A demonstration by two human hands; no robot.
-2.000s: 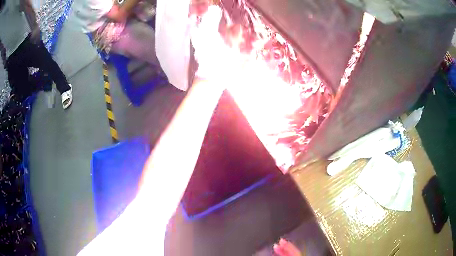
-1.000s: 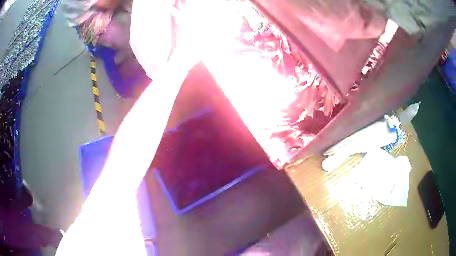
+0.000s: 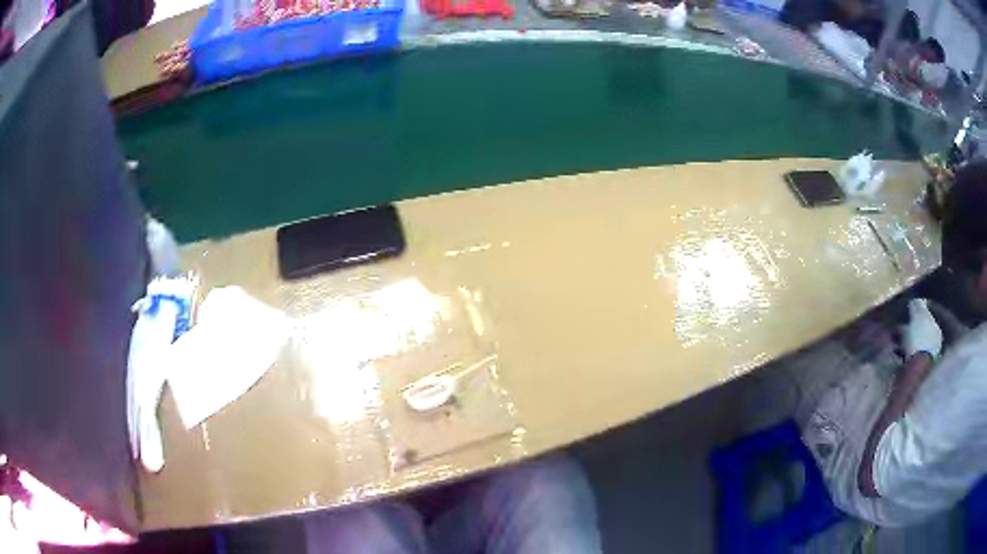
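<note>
Neither of my hands is in view. Nearest in front of me, a small white dish [image 3: 430, 392] stands on a cardboard pad [image 3: 449, 427] with dark spots. A thin pale stick [image 3: 474, 367] lies across the dish and points up to the right. White gloves [image 3: 154, 368] with blue print lie at the left end of the table, beside a white sheet of paper or cloth [image 3: 225, 352]. A flat black phone [image 3: 341, 240] lies near the table's far edge.
A dark-sided box [image 3: 65, 249] stands at the left. A green conveyor belt [image 3: 520, 119] runs behind the tabletop [image 3: 584, 314]. A blue crate [image 3: 298, 41] is beyond it. A seated person [image 3: 931, 433] in light clothing is at the right, above a blue stool [image 3: 763, 487].
The view has swung right from the box and floor to the tabletop. The overexposed arm reaching into the box has left the picture. The dish and stick have come into view.
</note>
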